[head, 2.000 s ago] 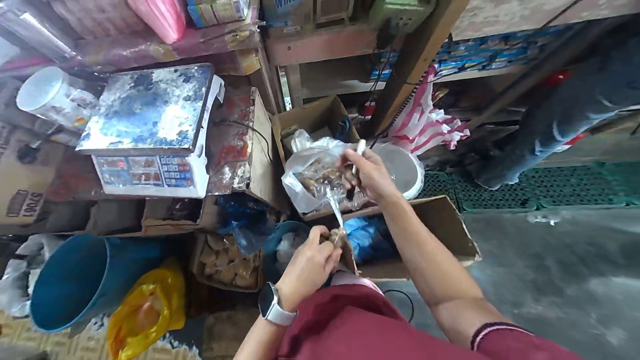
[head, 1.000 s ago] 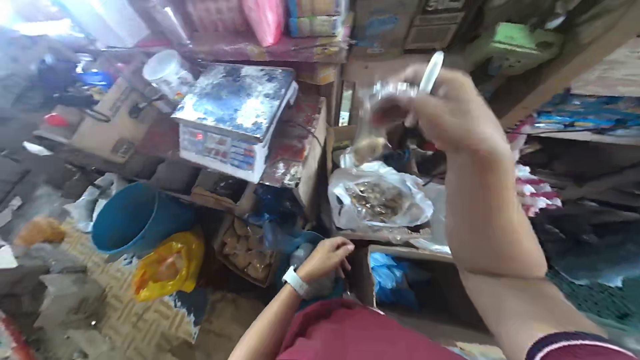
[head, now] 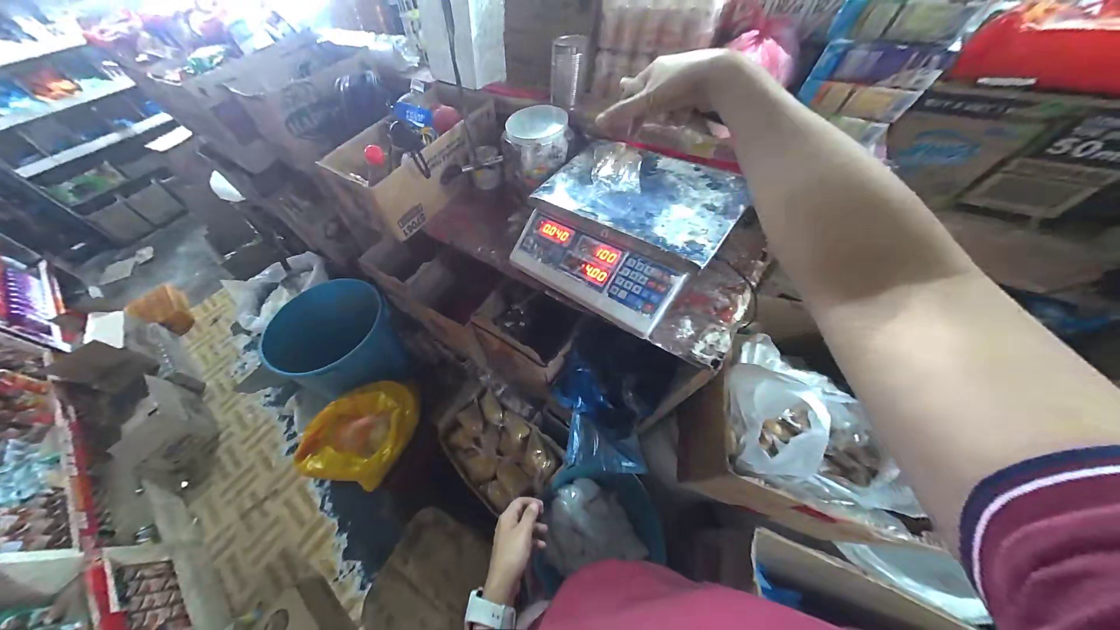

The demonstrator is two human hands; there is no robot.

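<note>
My right hand [head: 669,87] reaches over the far edge of a digital weighing scale [head: 643,201], its palm side turned down and partly hidden; whether it holds anything is unclear. A small clear plastic bag [head: 617,168] rests on the scale's worn metal platform, and the red digits are lit. Low in the view, my left hand [head: 518,534], with a watch on the wrist, hangs beside a box of small packed brown bags [head: 494,442], its fingers loosely curled. To the right, an open white plastic bag [head: 787,429] of small brown pieces lies in a cardboard box.
Left of the table stand a blue bucket [head: 328,337] and a yellow plastic bag [head: 360,437]. A lidded clear jar [head: 535,144] sits behind the scale, beside a cardboard box [head: 407,188] of goods. A teal tub [head: 643,516] with plastic bags is near my left hand.
My right hand has moved from above the white bag, where it held a clear bag and a white-handled thing, to over the scale. A small clear bag now rests there. The view has swung left.
</note>
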